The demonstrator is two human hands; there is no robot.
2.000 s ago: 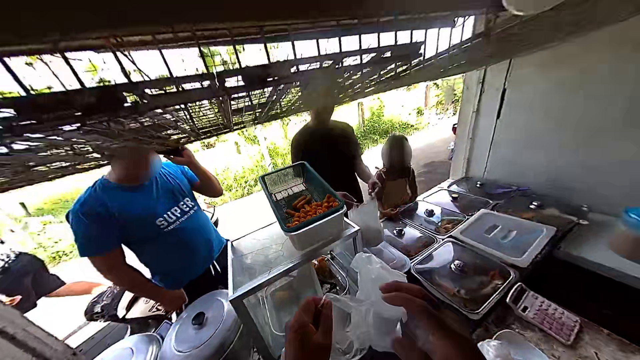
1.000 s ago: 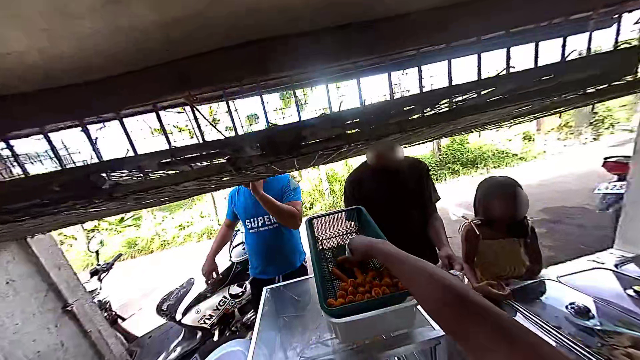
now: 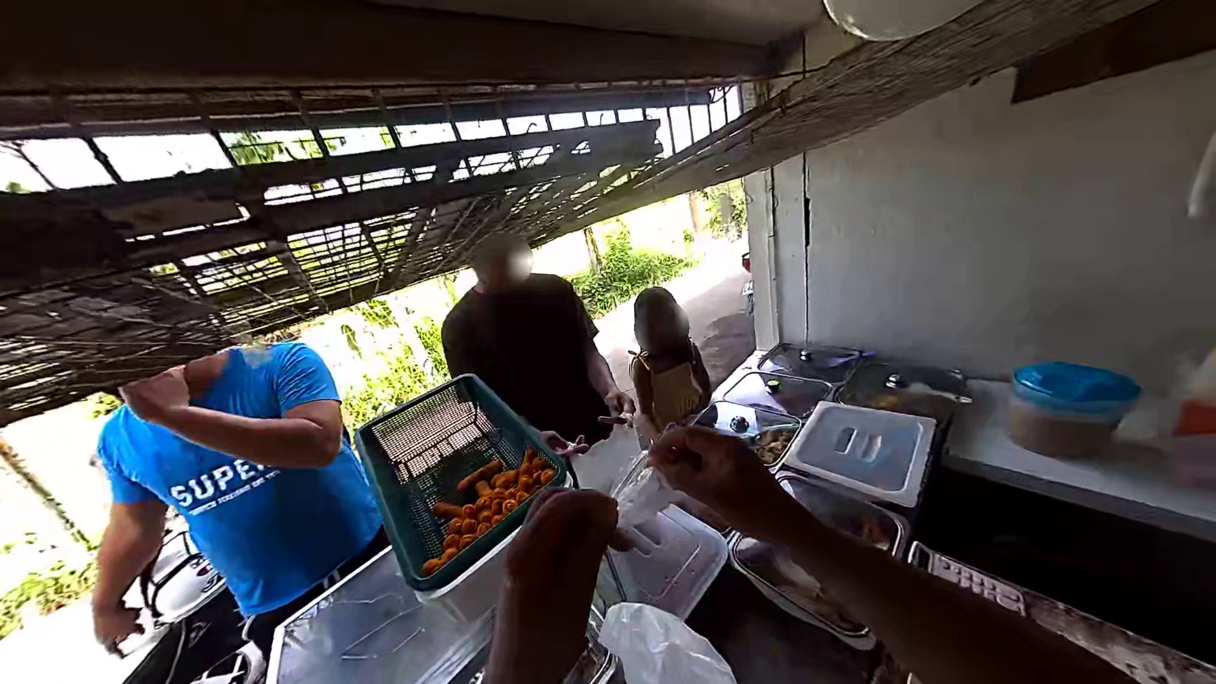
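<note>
Both my hands are raised over the counter with a clear plastic bag [image 3: 641,492] between them. My left hand [image 3: 562,532] is closed at the bag's left side, beside the basket. My right hand [image 3: 703,465] pinches the bag's upper right edge. A green plastic basket [image 3: 418,446] of orange fried food pieces [image 3: 489,503] stands on a white tub, left of my hands. Another whitish plastic bag [image 3: 665,646] lies below them. Behind the bag, a person's hands are held out near it; whether they touch it is not clear.
A glass display case [image 3: 351,627] stands under the basket. Lidded food trays [image 3: 817,560], a tray with a translucent lid [image 3: 864,451], a calculator [image 3: 969,575] and a blue-lidded tub [image 3: 1073,404] are at right. A person in a blue shirt [image 3: 247,484], one in black and a smaller person stand outside.
One second ago an arm reached into the green basket; now both my hands are at the plastic bag right of it. The view has swung right.
</note>
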